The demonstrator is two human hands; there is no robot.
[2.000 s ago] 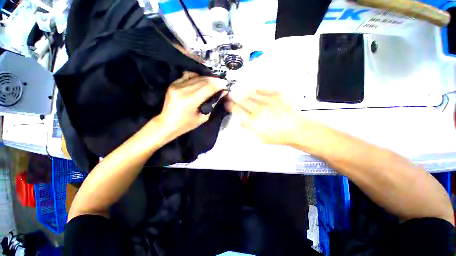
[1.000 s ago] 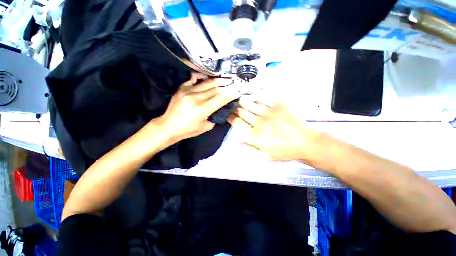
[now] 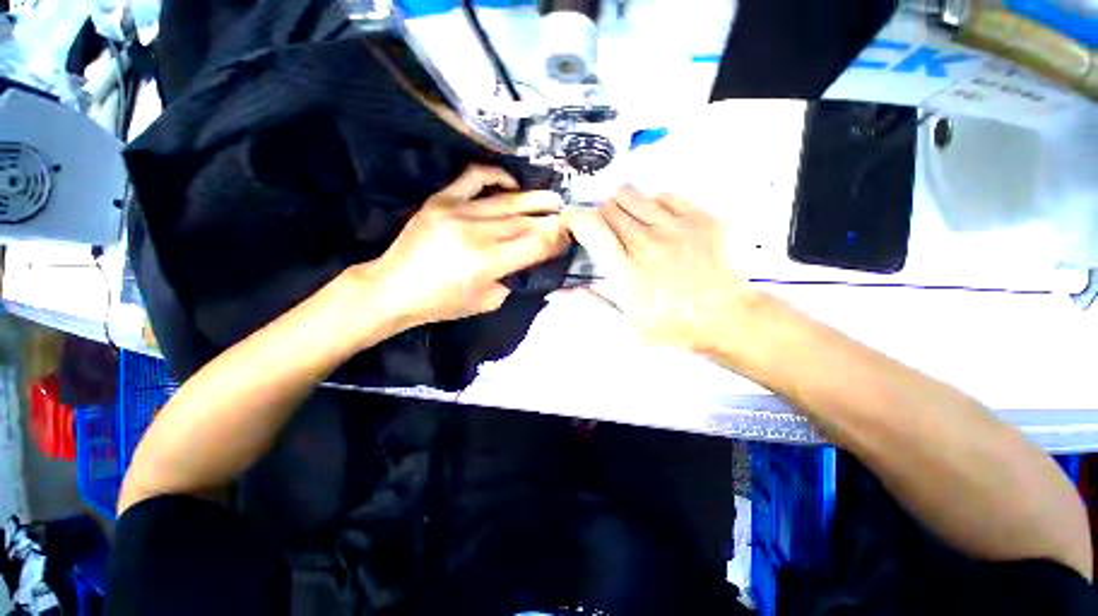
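Note:
A large heap of black cloth lies on the white sewing table, left of the needle area, and hangs over the front edge. My left hand lies on the cloth with its fingertips just in front of the presser foot, holding the cloth edge. My right hand is beside it, its fingertips at the same edge and close to my left fingertips. The edge itself is mostly hidden under my fingers. The sewing machine stands above and behind my hands.
A black phone lies on the right of the table. A black fabric strip hangs over the machine head. A grey-white housing with a round vent is at far left. Blue crates show below the table.
Compared with a second ago, my right fingers have moved up closer to the presser foot, and my left hand has stayed on the cloth. The whole view has shifted slightly.

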